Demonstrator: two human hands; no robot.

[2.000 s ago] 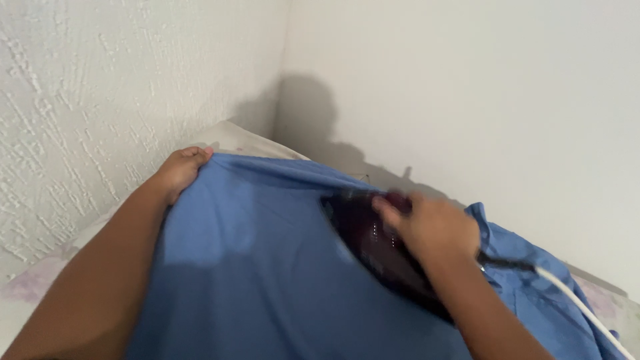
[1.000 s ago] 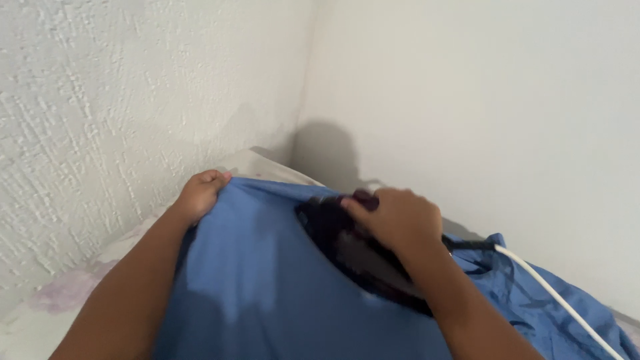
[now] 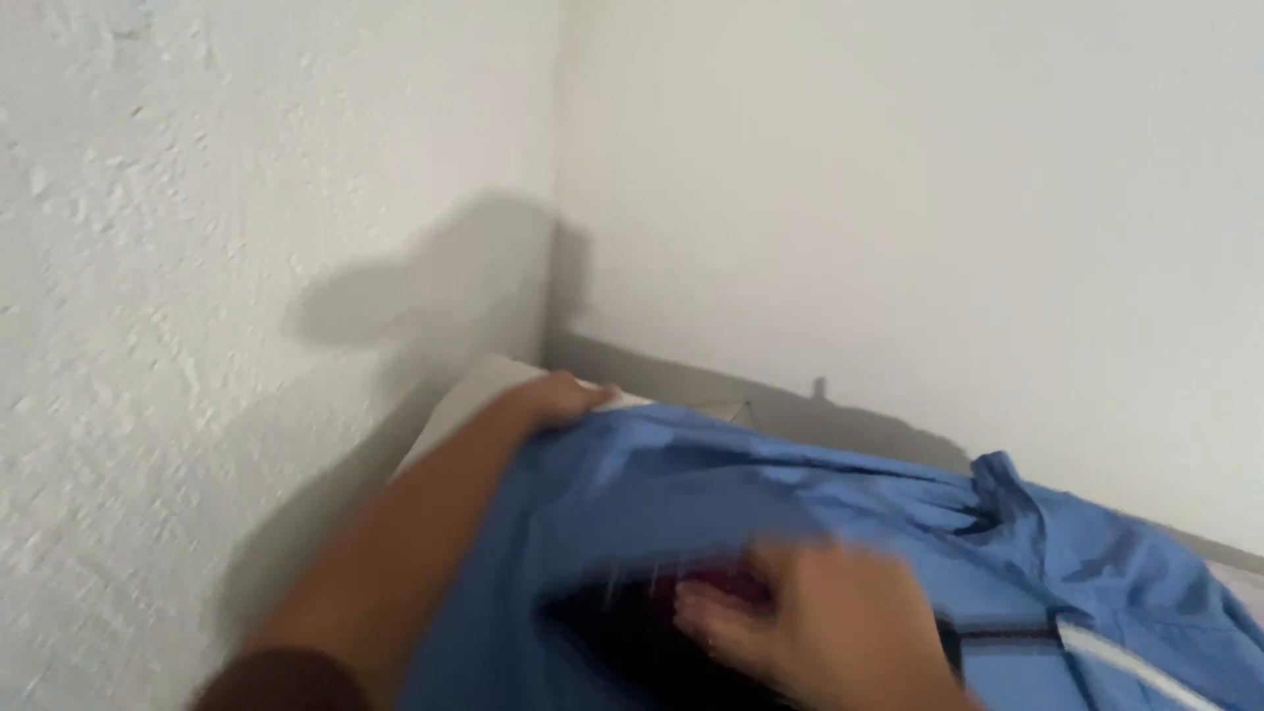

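Note:
A blue cloth garment (image 3: 691, 494) lies spread over a pale surface, bunched and wrinkled toward the right. My left hand (image 3: 568, 397) grips its far left edge near the wall corner. My right hand (image 3: 829, 612) is closed around the handle of a dark clothes iron (image 3: 632, 632), whose tip points left over the cloth. Both the iron and my right hand are blurred. The iron's cord (image 3: 1126, 657), black near the iron and white beyond, runs off at the lower right.
A rough textured white wall (image 3: 148, 296) rises on the left and a smooth white wall (image 3: 889, 197) behind. They meet in a corner just beyond the pale covered surface (image 3: 484, 385). Shadows fall on both walls.
The iron in my right hand has moved from near the cloth's far edge to nearer me. My left hand still holds the cloth's edge. The view has shifted.

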